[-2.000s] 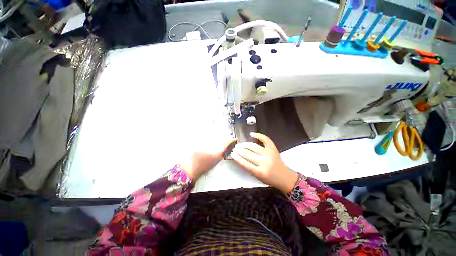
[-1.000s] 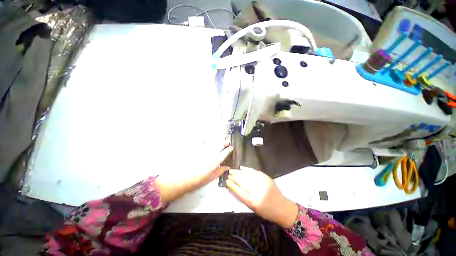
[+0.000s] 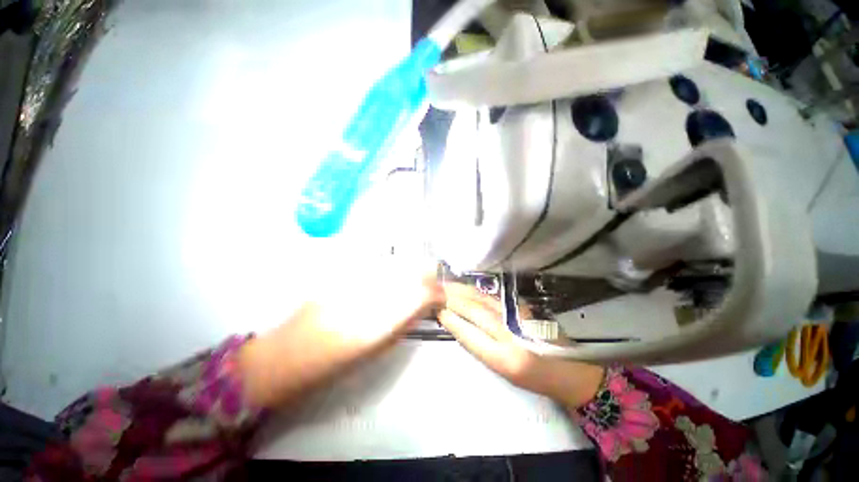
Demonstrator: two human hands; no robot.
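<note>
The white sewing machine (image 3: 513,188) fills the middle and right, its head close to the camera. My left hand (image 3: 377,306) lies flat-looking just left of the needle area, overexposed by the lamp, its fingertips close to my right hand. My right hand (image 3: 490,334) lies under the front of the machine head, partly hidden by metal parts there. A dark brown-grey cloth (image 3: 570,294) shows in part under the machine arm. Whether my fingers pinch the cloth cannot be told, as the fingertips are blurred, glared out or covered.
The bright blue lamp (image 3: 363,141) hangs over the white table (image 3: 122,188), left of the machine head. Orange-yellow scissors (image 3: 807,353) and a teal-handled tool (image 3: 769,359) lie at the right. Crinkled clear plastic (image 3: 58,56) runs along the far left edge.
The view has moved much closer to the machine head, and the blue lamp now shows large. Both hands are now nearer the needle area. The thread rack has left the view apart from a blue edge.
</note>
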